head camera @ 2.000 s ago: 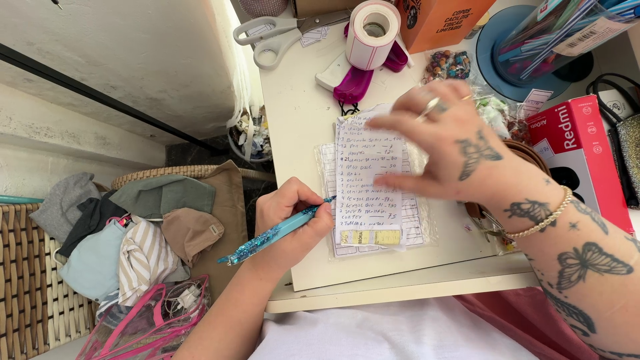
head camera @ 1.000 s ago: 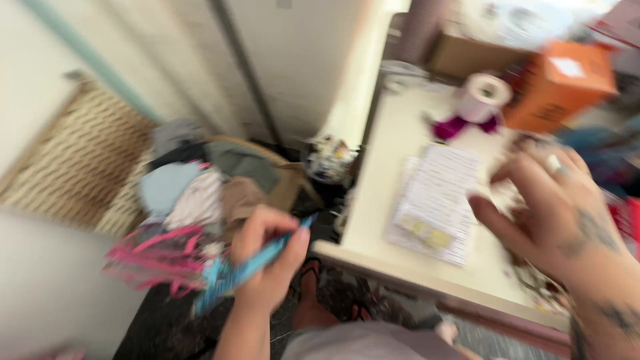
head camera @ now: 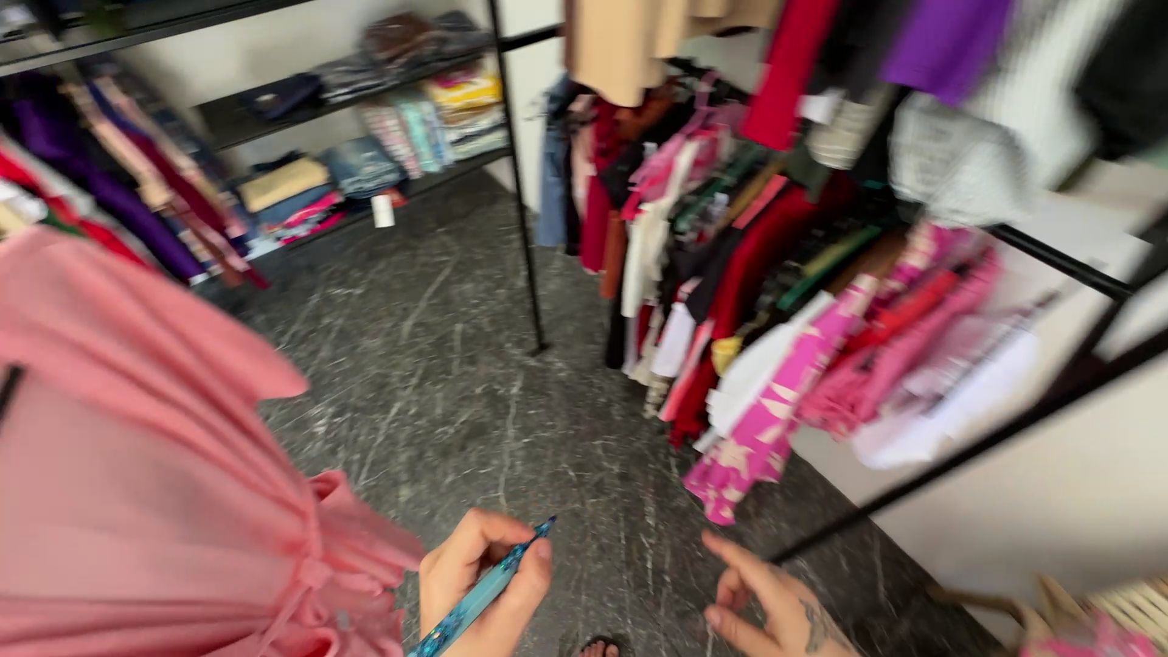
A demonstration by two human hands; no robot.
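My left hand [head camera: 484,575] is at the bottom centre, closed around a blue glittery pen [head camera: 484,589] whose tip points up and to the right. To its right, my right hand [head camera: 771,602], tattooed on the back, has its fingers apart and nothing in them. A pink garment [head camera: 164,474] with a tied waist fills the left side, close beside my left hand. Beyond my right hand hangs a magenta and cream patterned garment [head camera: 757,438], at the near end of a packed rail of clothes.
Folded clothes [head camera: 283,187] lie on low black shelves [head camera: 246,123] at the back. A black metal rack post [head camera: 520,182] stands on the dark marbled floor [head camera: 411,365]. A black bar [head camera: 985,438] slants across the right, above part of a woven basket [head camera: 1131,602].
The view has swung from the white desk, with its handwritten sheet and label roll, to the clothes racks. The pen has stayed in my left hand; my right hand is no longer over the desk.
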